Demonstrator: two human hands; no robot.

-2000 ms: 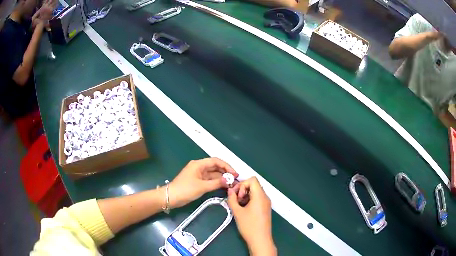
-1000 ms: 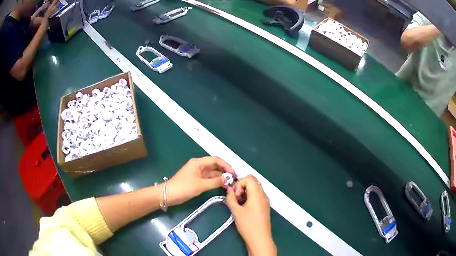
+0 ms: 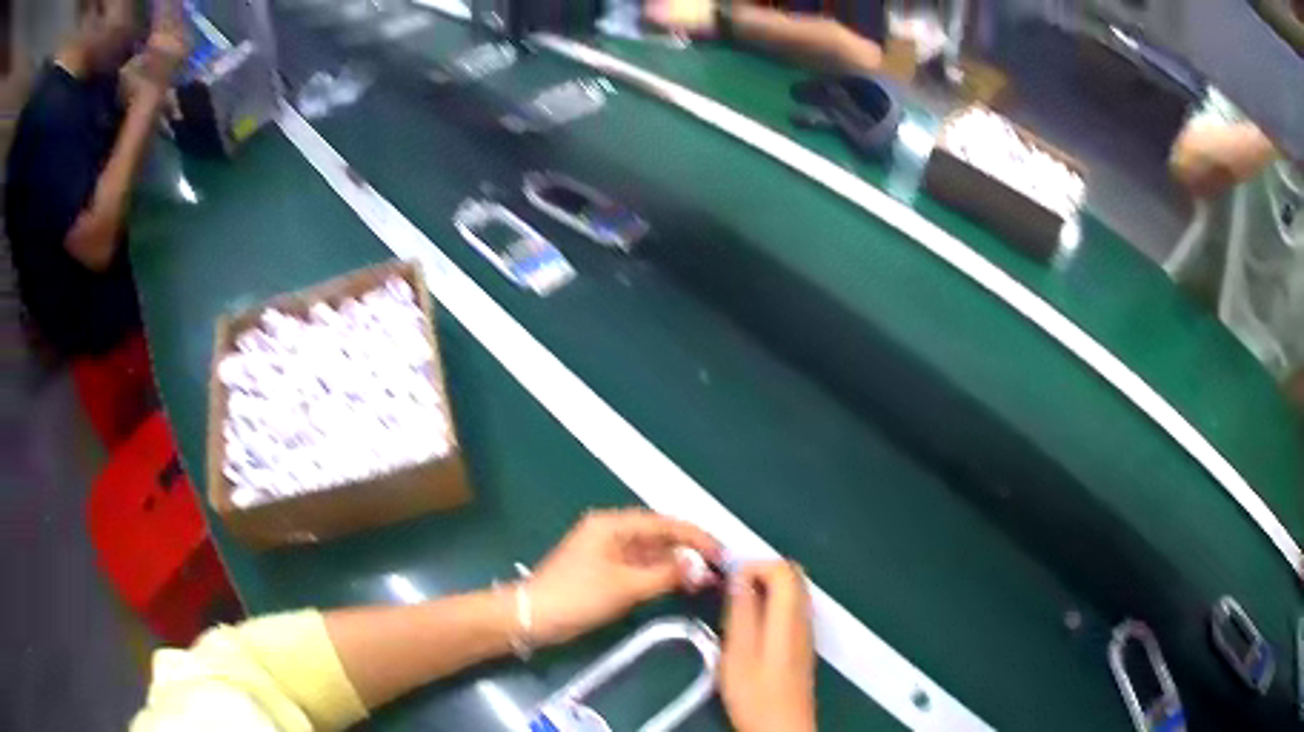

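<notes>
My left hand (image 3: 608, 572) comes in from the left with a bracelet at the wrist and holds a small white round part (image 3: 697, 568) between its fingertips. My right hand (image 3: 768, 644) is beside it, its fingertips close together at the same part; the view is blurred, so whether it grips anything of its own is unclear. Just below my hands, a white loop-shaped unit (image 3: 646, 639) lies on the green table, its lower end with a blue patch cut off by the bottom edge and its right side partly behind my right hand.
An open carton (image 3: 379, 493) heaped with white round parts stands at left. Loop-shaped units (image 3: 515, 246) lie on the belt (image 3: 801, 386) at upper left and lower right. Another carton (image 3: 1001, 208) stands across. A worker (image 3: 72, 215) is at far left beside a dark box (image 3: 215, 100); red stool (image 3: 157, 529).
The whole view has shifted, so things appear lower and further right. The loop units on the belt have moved toward the lower right. My hands stay together at the white part.
</notes>
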